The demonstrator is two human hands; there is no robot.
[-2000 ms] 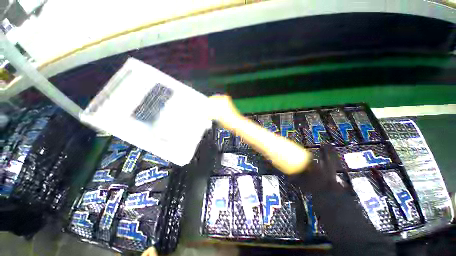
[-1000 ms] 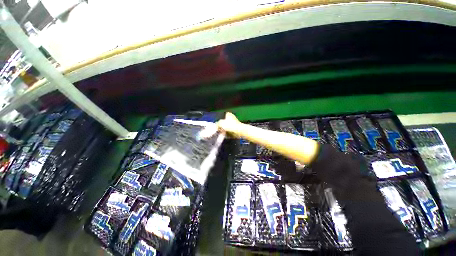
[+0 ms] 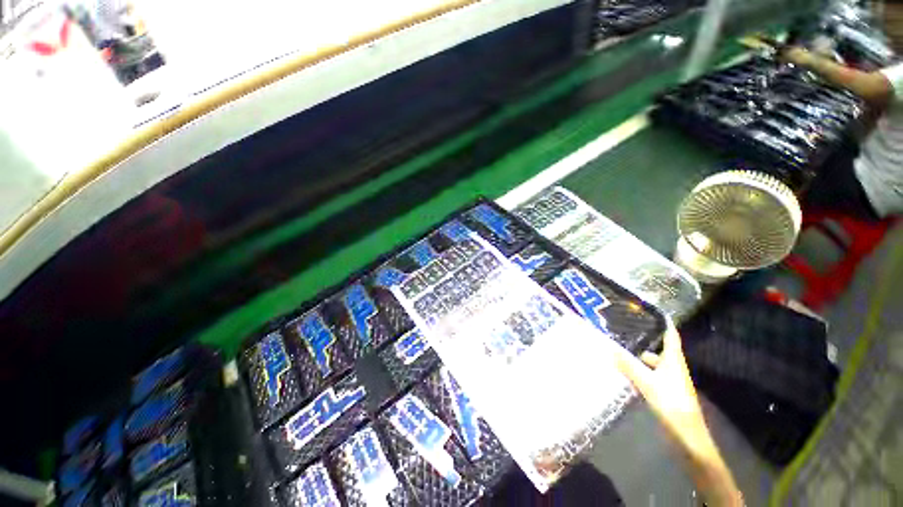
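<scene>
A large white adhesive sheet point(image 3: 525, 366) with rows of small dark rectangles lies slantwise over the right part of a black component tray point(image 3: 371, 381). The tray's pockets hold flat parts with stepped blue areas point(image 3: 325, 412). My bare right hand point(image 3: 661, 374) is at the sheet's right edge, near the tray's right corner. Its thumb lies on the sheet and a finger points up past the edge; the other fingers are hard to make out. My left hand is not in view. The sheet hides several pockets.
A second printed sheet point(image 3: 619, 248) lies past the tray's right end. A cream desk fan point(image 3: 740, 220) stands right of it, above a black bag or cloth point(image 3: 762, 366). Another tray point(image 3: 124, 436) is at lower left. A person's arm point(image 3: 842, 77) reaches over black trays at upper right.
The view has swung right, bringing the fan and person in. The greyish sheet held at left is out of view. The white sheet now covers part of the tray, with my right hand at its right edge.
</scene>
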